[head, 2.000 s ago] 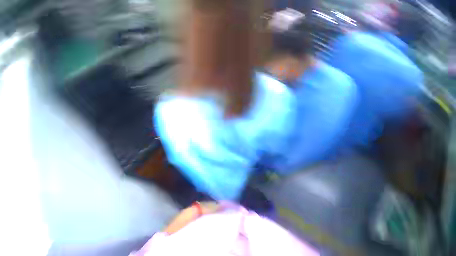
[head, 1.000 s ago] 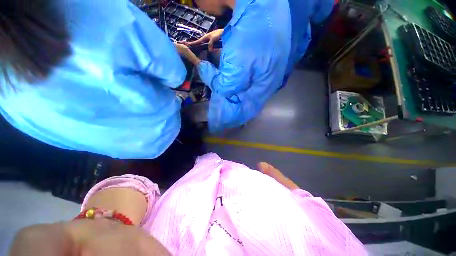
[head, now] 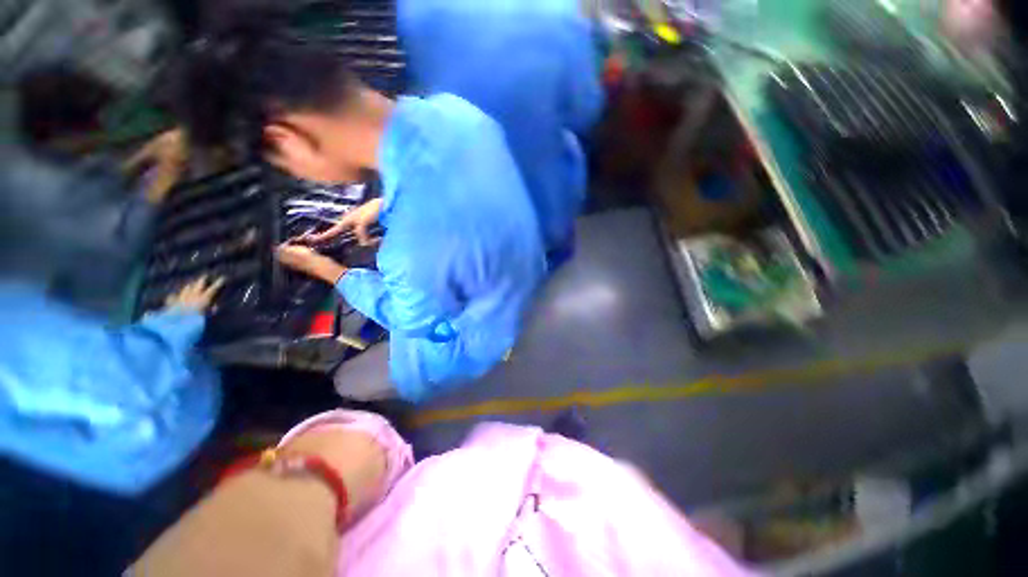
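My left hand (head: 242, 524) is at the lower left, beyond a red bead bracelet. It is blurred and its fingers are cut off by the bottom edge, so I cannot see whether it holds anything. My right hand is not in view. In front of me, a black compartment tray (head: 209, 242) lies on a bench, with another person's hands at it. A second black tray with shiny parts (head: 327, 209) lies beside it, under the hands of a worker in a blue smock.
A worker in blue (head: 451, 248) leans over the bench. Another blue-clad person (head: 496, 79) is behind. A blue sleeve (head: 90, 383) is at left. Black trays (head: 868, 158) lie on a green bench at right. An open white bin (head: 750, 287) holds mixed scraps. A yellow line (head: 631, 394) crosses the grey floor.
The view has swung left, showing more of the bench trays. The large blue-clad back at left has dropped lower and farther left. My right hand has gone out of view.
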